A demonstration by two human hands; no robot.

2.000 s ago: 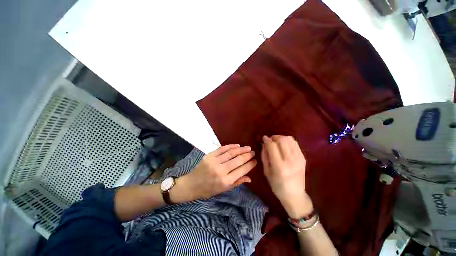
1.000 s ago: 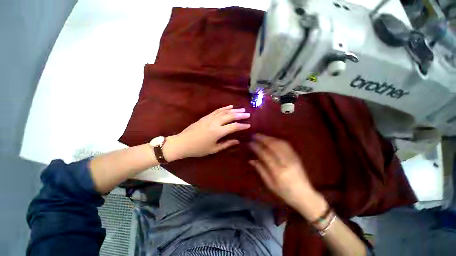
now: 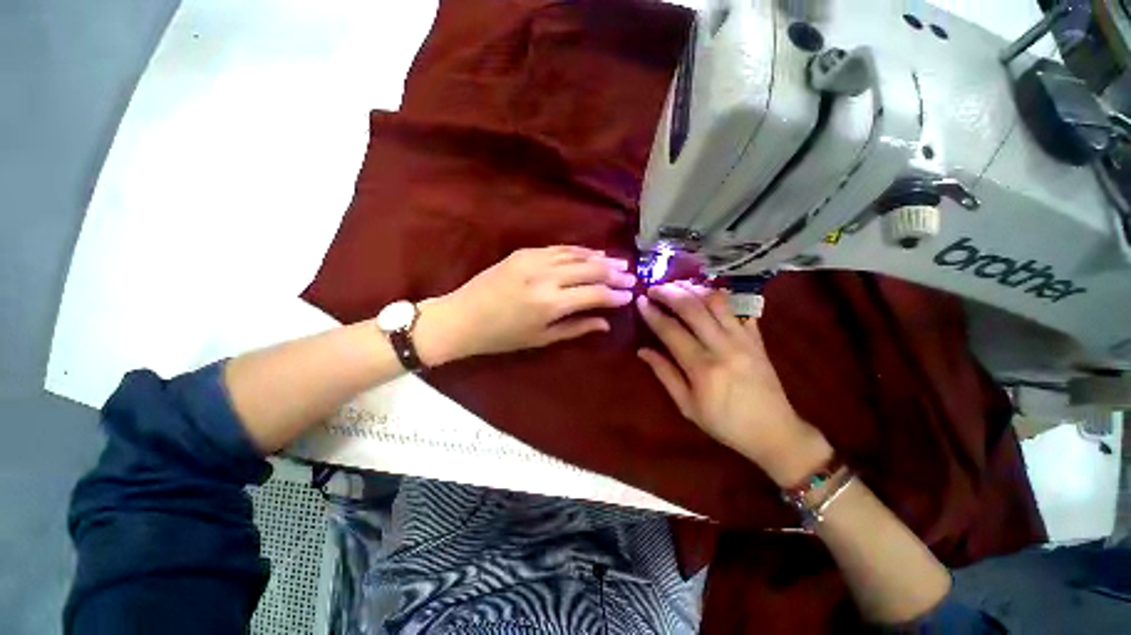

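The dark red-brown cloth [image 3: 459, 223] lies spread on the white table, under the sewing machine head [image 3: 794, 137], and hangs over the front edge at the right. The needle area [image 3: 657, 263] glows violet-white. My left hand [image 3: 533, 301] lies flat on the cloth, its fingertips just left of the needle area. My right hand [image 3: 719, 360] lies on the cloth just in front of the needle area, fingers spread, fingertips in the glow. Neither hand is seen pinching the cloth. The presser foot is not clear in the glare.
The white table [image 3: 186, 186] has ruler-like marks along its front edge. A pale perforated basket [image 3: 288, 533] shows below the table at the left. The wearer's striped clothing [image 3: 496, 558] is at the front edge. A pale round dial [image 3: 912, 223] is on the machine head.
The view has swung toward the machine since the earliest frame. Since one second ago, my right hand has moved up to the needle area, and more of the table's marked front edge shows.
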